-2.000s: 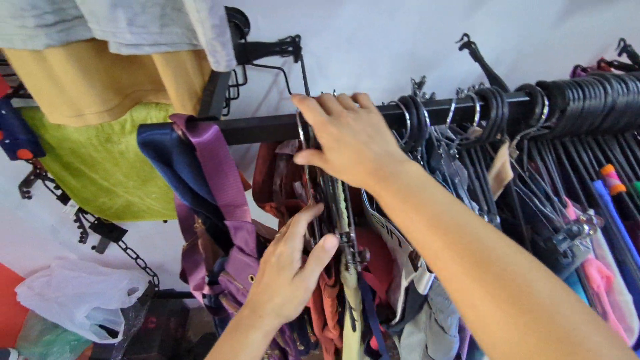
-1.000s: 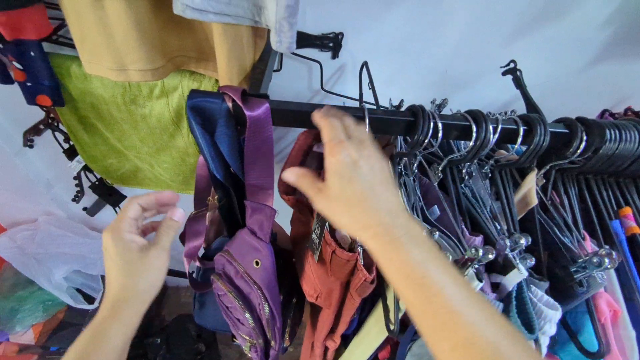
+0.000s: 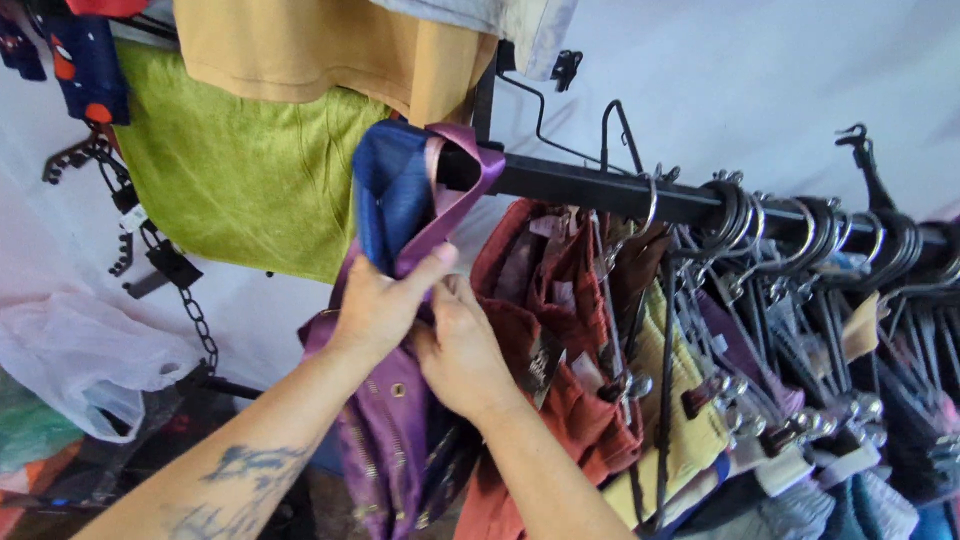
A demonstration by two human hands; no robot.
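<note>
My left hand (image 3: 382,304) is closed around the straps of a purple zippered bag (image 3: 386,420), just under the end of a black metal rail (image 3: 555,180). My right hand (image 3: 461,345) touches the same straps beside it, its fingers curled; whether it grips them is partly hidden. The purple strap (image 3: 480,169) loops around the rail's end, and a dark blue strap (image 3: 394,180) hangs at its left. To the right of my hands, rust-red trousers (image 3: 577,390) hang from a metal clip hanger (image 3: 652,206).
Several garments on clip hangers crowd the rail at right. A green cloth (image 3: 247,165) and a tan garment (image 3: 300,45) hang at upper left. A chain (image 3: 199,322) hangs by the wall, above a white plastic bag (image 3: 75,352). An empty black hook (image 3: 862,161) stands above the rail.
My right hand has left the hangers on the rail and come down to the bag's straps. My left hand, free one second ago, has closed on the straps.
</note>
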